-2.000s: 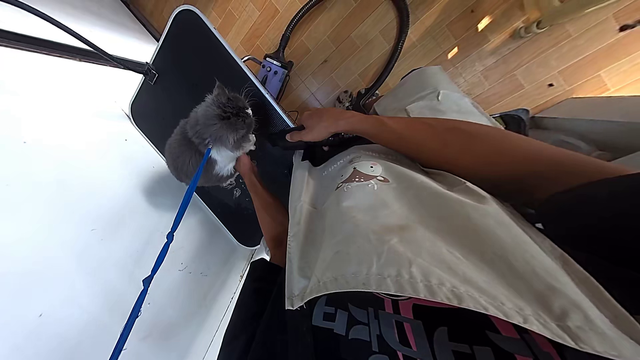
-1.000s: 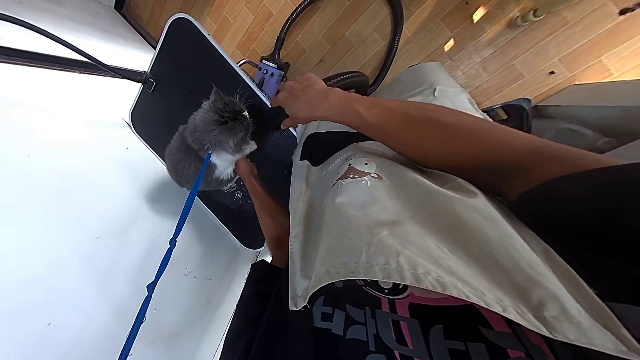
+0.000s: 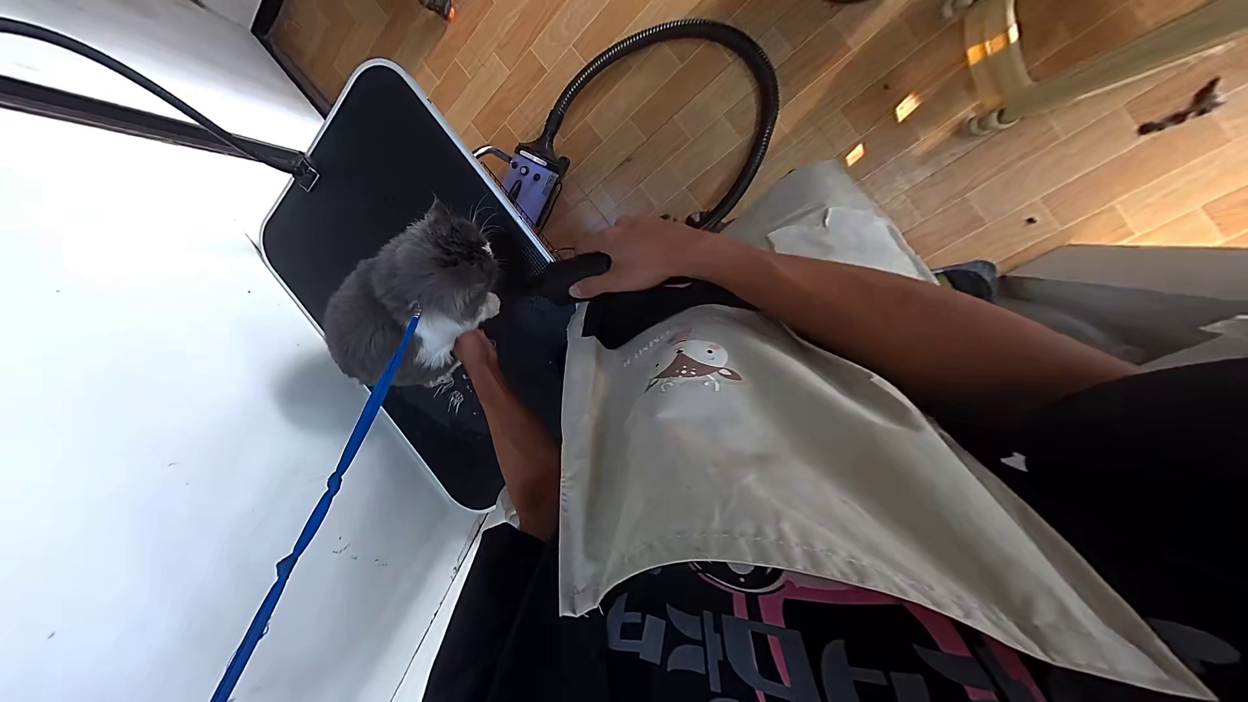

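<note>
A grey and white cat (image 3: 419,283) sits on the black top of a grooming table (image 3: 361,136), with a blue leash (image 3: 336,478) running from its chest down to the lower left. My left hand (image 3: 475,351) is at the cat's white front, by its paws; its fingers are largely hidden by fur. My right hand (image 3: 639,255) holds the black nozzle (image 3: 575,278) of a dryer at the table's near edge, pointed toward the cat. Loose tufts of pale fur (image 3: 453,398) lie on the table beside the cat.
On the tiled floor beyond the table stands a purple dryer unit (image 3: 531,183) with a curved black hose (image 3: 765,88). A black arm (image 3: 244,146) is clamped to the table corner. A white wall (image 3: 146,341) borders the table. My beige apron (image 3: 741,458) hangs against the near edge.
My right hand was raised above the table edge near the dryer one second ago and is now lower, with the black nozzle visible in it. The cat and my left hand have hardly moved.
</note>
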